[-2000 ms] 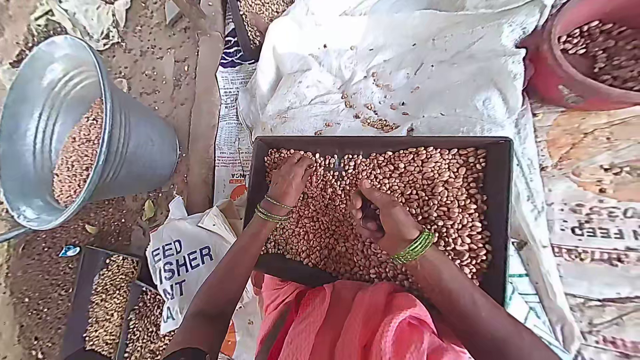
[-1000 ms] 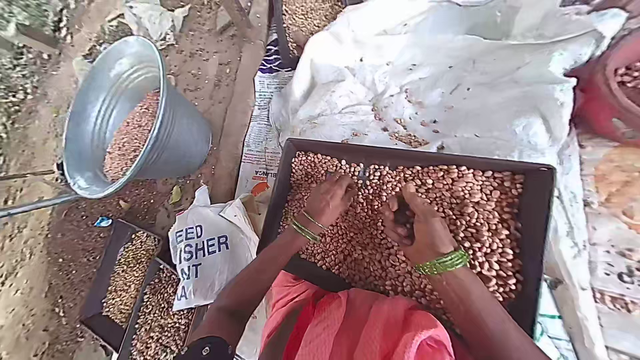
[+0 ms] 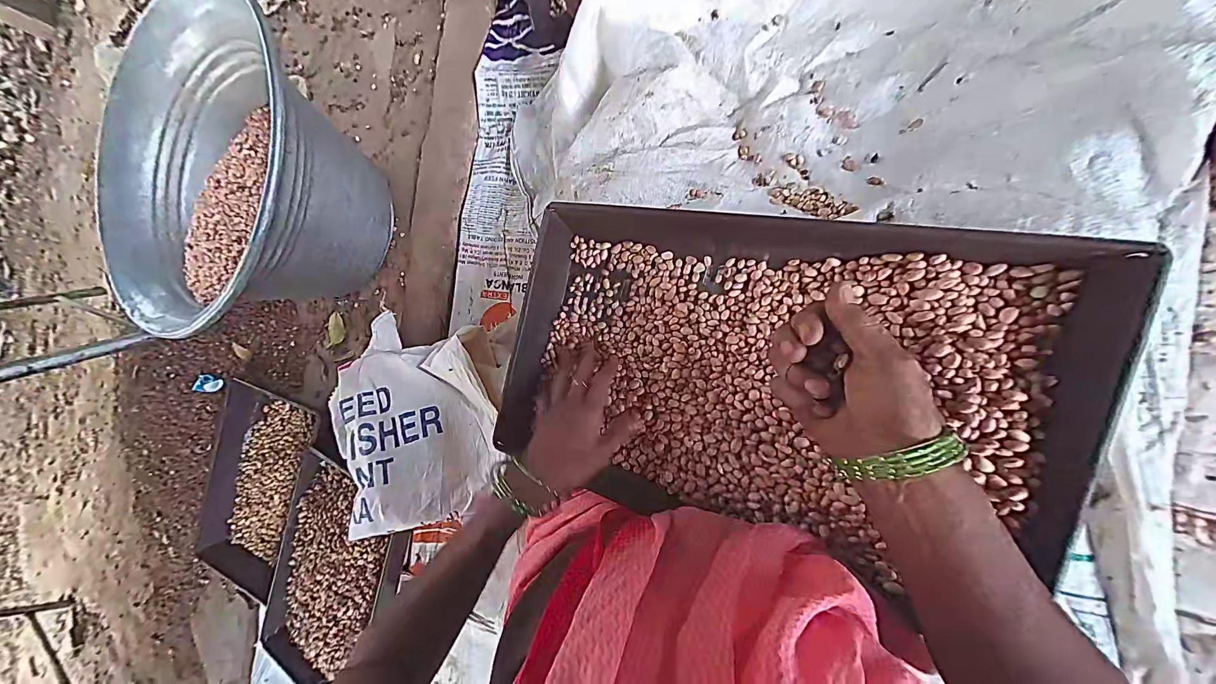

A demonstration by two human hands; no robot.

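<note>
A dark rectangular tray (image 3: 855, 237) lies in front of me, spread with pinkish-brown shelled nuts or beans (image 3: 703, 380). My left hand (image 3: 579, 418) rests palm down on them at the tray's near left corner, fingers spread, a ring on one finger. Over the right part of the tray, my right hand (image 3: 855, 380) is curled around several dark pieces (image 3: 826, 359), seen between its thumb and fingers; what they are is unclear. Both wrists wear bangles, and pink cloth (image 3: 684, 589) lies against the tray's near edge.
A metal bucket (image 3: 332, 209) partly filled with similar pieces stands at the upper left. Two smaller dark trays (image 3: 214, 513) of pieces lie at the lower left, beside a printed white bag (image 3: 408, 437). Behind the large tray spreads a white woven sheet (image 3: 969, 114) with scattered bits.
My left hand has moved toward the tray's near left corner, and its fingers have spread. My right hand stays curled around the dark pieces. The view has shifted, and the red tub has left it.
</note>
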